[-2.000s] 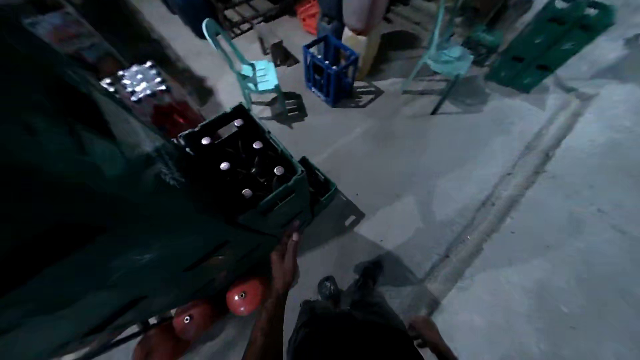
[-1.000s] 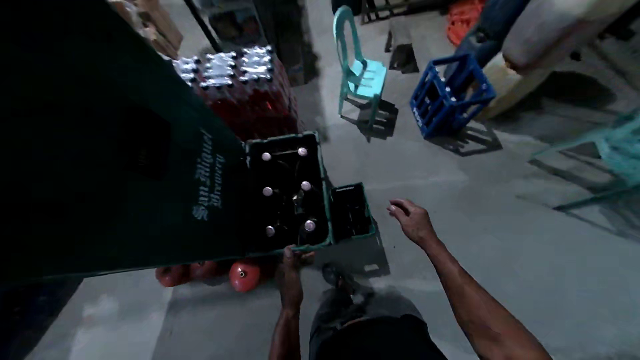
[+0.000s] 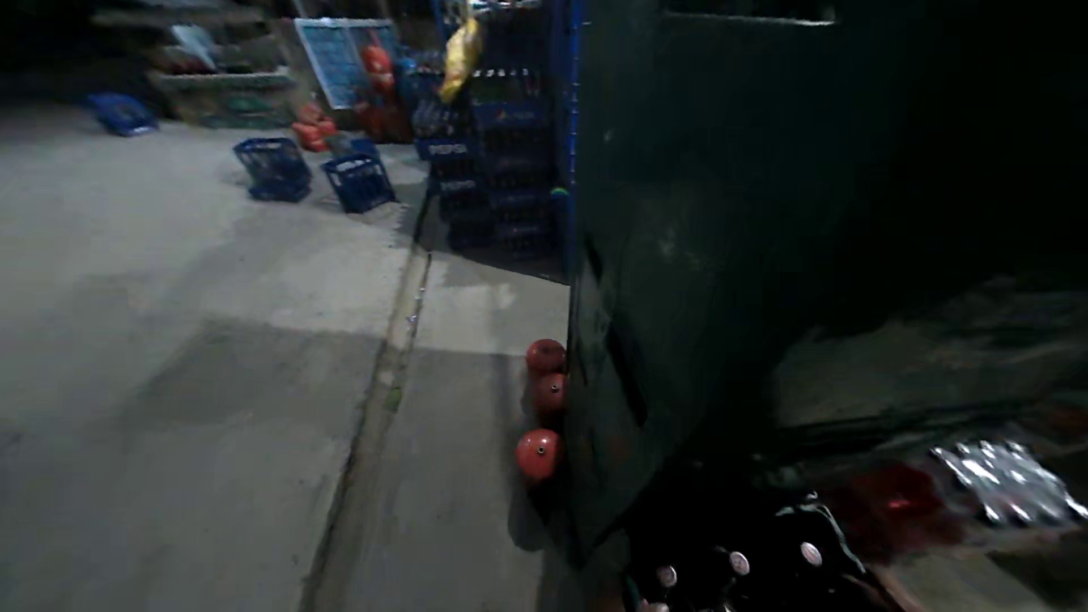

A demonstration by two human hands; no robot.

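A dark crate [image 3: 631, 586] of capped bottles is cut off by the bottom edge, right of centre. Several pale bottle caps [image 3: 739, 563] show in it. At its near left corner a small bit of skin, perhaps a fingertip [image 3: 653, 606], shows at the frame's edge. A brownish shape at the crate's right side may be part of a hand, but it is too dark to tell. The rest of both hands is out of sight, and their grip cannot be judged. Just beyond the crate rises a large dark green cabinet [image 3: 680, 255].
Red rounded objects [image 3: 539, 455] lie along the cabinet's left foot. A groove [image 3: 361, 425] runs through the concrete floor. Blue bottle crates [image 3: 359, 183] stand farther off, beside stacked Pepsi crates [image 3: 455, 187]. Silver-capped bottles [image 3: 1007, 480] are at the lower right.
The view has swung far to the left. Both hands showed plainly a second ago, the left at the crate's near edge, the right apart from it; now they are nearly out of frame.
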